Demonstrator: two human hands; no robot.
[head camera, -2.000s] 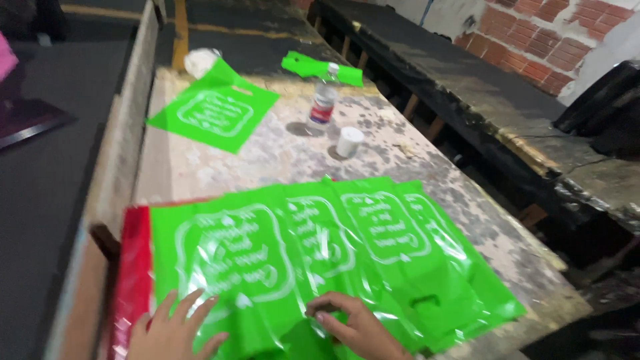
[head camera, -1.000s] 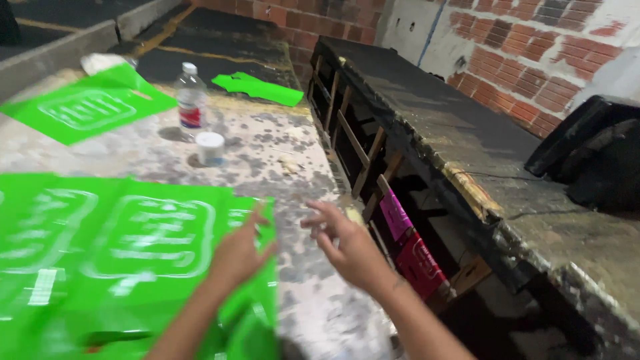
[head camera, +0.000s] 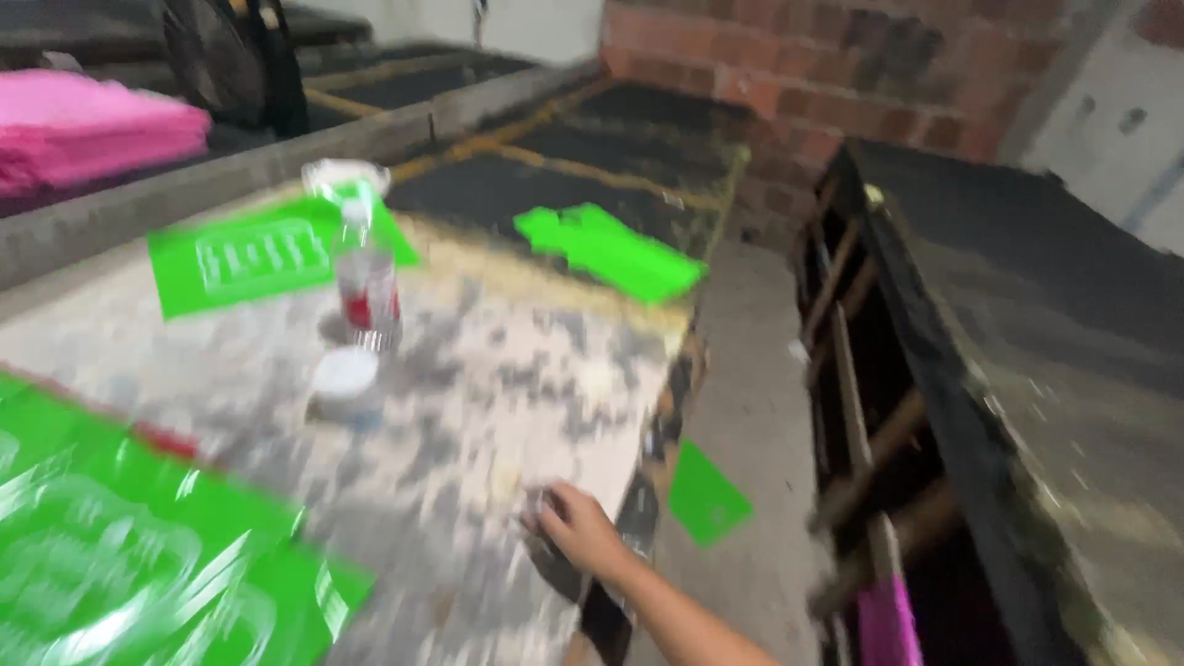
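Note:
My right hand (head camera: 578, 527) hangs over the right part of the stained work table (head camera: 481, 462), its fingers bent; blur hides whether anything small is between them. My left hand is out of view. Overlapping green plastic sheets with white print (head camera: 157, 546) lie at the lower left, a red edge showing behind them. Beyond them stand a white-lidded small jar (head camera: 345, 375) and a clear plastic bottle with a red label (head camera: 368, 287). Behind the bottle lies another printed green sheet (head camera: 250, 254).
A green scrap (head camera: 610, 250) lies on the table's far edge, another green piece (head camera: 708, 495) beside the table at the right. A long dark bench (head camera: 1045, 305) runs along the right. Folded pink material (head camera: 92, 125) lies far left; a brick wall (head camera: 814, 65) stands behind.
My left hand has gone out of view; earlier it was over the green sheets. My right hand, over the sheets at first, is now beyond their right side. The view has swung.

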